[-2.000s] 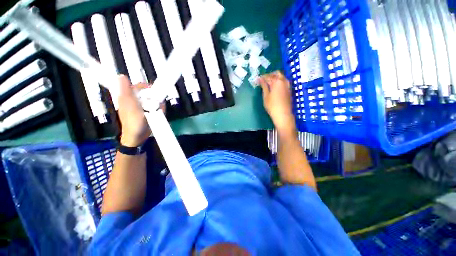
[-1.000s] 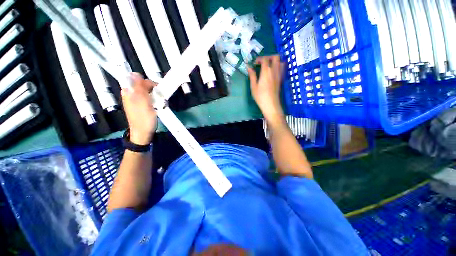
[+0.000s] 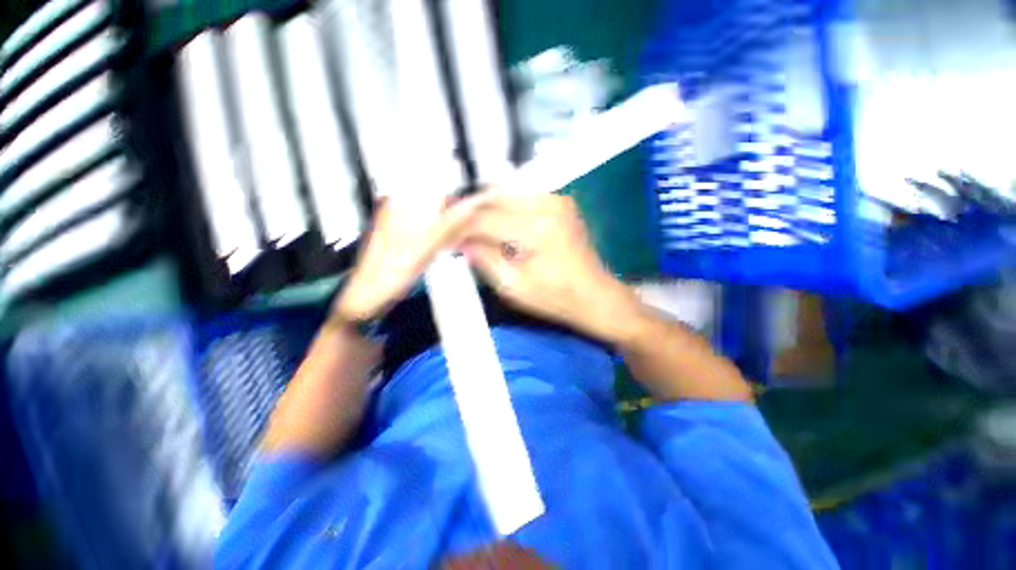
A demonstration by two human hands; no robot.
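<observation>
The frame is blurred. My left hand [image 3: 392,258] and my right hand [image 3: 544,258] meet at the centre of the white folding stand [image 3: 481,401]. Their fingers hide its hub. One leg points down towards my body, one points up and right past my right hand; a third seems to run upwards over the tray but blends with the white sticks. Whether a small clip is in my right fingertips cannot be seen. The pile of translucent clips [image 3: 563,95] lies on the green bench beyond my right hand.
A black slotted tray [image 3: 201,292] with white sticks lies beyond my hands, with another tray [image 3: 128,167] at far left. The blue right crate [image 3: 852,245] holds silvery sticks. The blue left crate [image 3: 111,412] with a clear liner is below the bench edge.
My right hand has moved left from beside the clip pile to the stand's centre and touches it. My left hand and the stand have moved right, and the stand has turned.
</observation>
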